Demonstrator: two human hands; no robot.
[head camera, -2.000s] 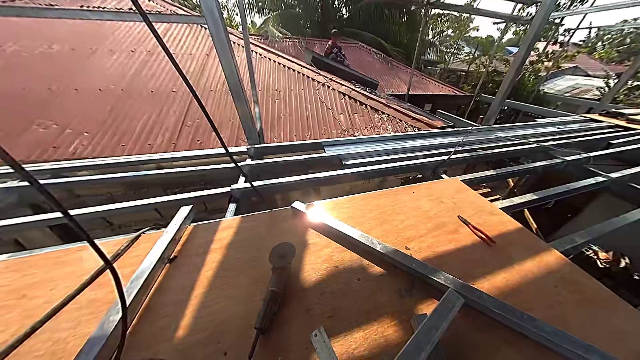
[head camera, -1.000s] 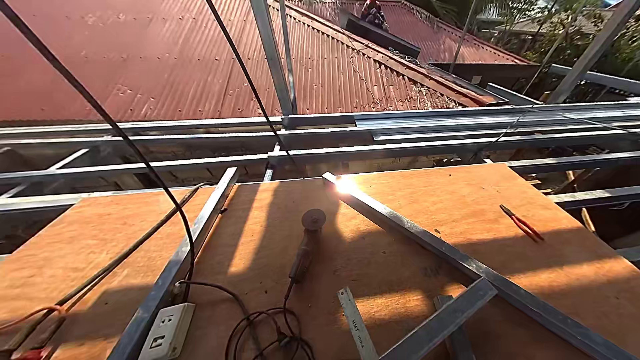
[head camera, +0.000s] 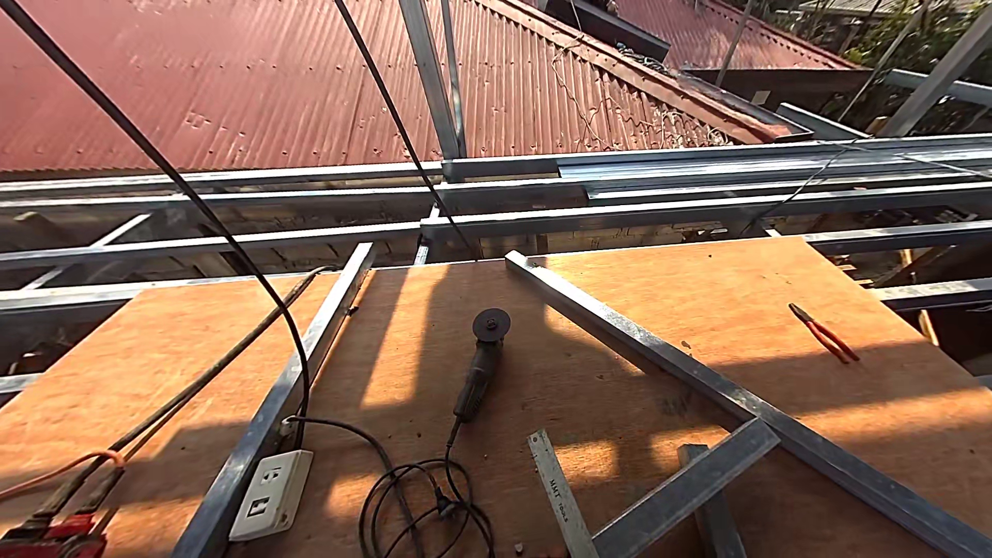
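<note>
Neither my left hand nor my right hand shows in the head view. An angle grinder (head camera: 479, 376) with a cutting disc lies on the plywood sheet (head camera: 434, 310), its cord coiled below it. A white socket outlet box (head camera: 271, 494) rests beside a metal channel (head camera: 271, 411) at the left. To the right of the grinder a long metal channel (head camera: 659, 349) lies diagonally, with a shorter metal piece (head camera: 686, 484) touching it. A metal ruler (head camera: 559, 492) lies at the lower middle. Red-handled pliers (head camera: 825, 335) lie at the right.
Metal beams (head camera: 310, 236) with open gaps run past the plywood's far edge. Black cables (head camera: 194, 201) hang across the left side. A red tool (head camera: 66, 535) sits at the lower left corner. Beyond is a red corrugated roof (head camera: 232, 85).
The view has tilted down and swung left, bringing the outlet box, the coiled cord and the red tool into view. The grinder, channels and pliers lie as before.
</note>
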